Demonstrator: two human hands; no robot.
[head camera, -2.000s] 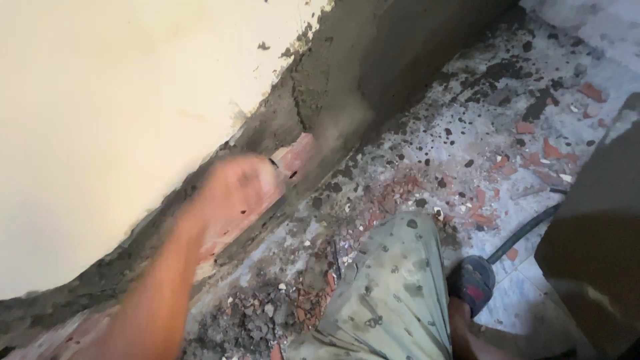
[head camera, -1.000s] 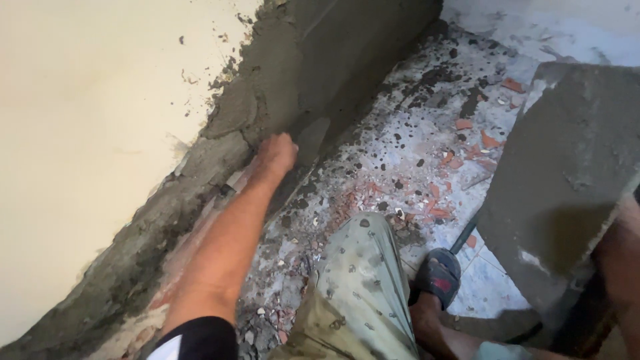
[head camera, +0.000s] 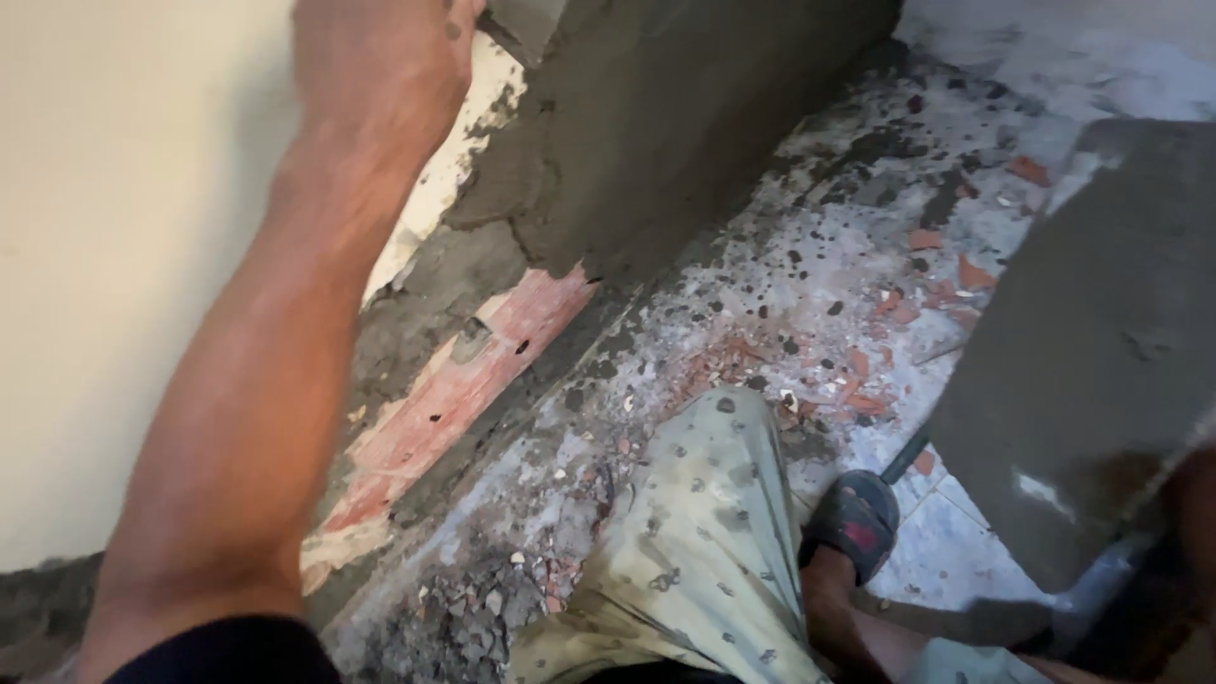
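Observation:
At the top, my left hand grips a trowel, whose grey blade lies against the upper edge of the wet mortar band on the wall. Only part of the blade shows. Below it, a strip of red brick lies bare, with rough mortar around it. On the right, a flat board coated with grey mortar is held above the floor. Part of my right hand shows in shadow at its lower right edge; the fingers are hidden.
Red brick chips and mortar splashes litter the tiled floor. Grey rubble lies along the wall's foot. My knee in spotted trousers and a foot in a dark slipper are close by. A dark hose or bar lies beside the slipper.
My left hand has moved from low on the wall, beside the brick, up to the top edge of the mortar band. The coated board has come further into view on the right.

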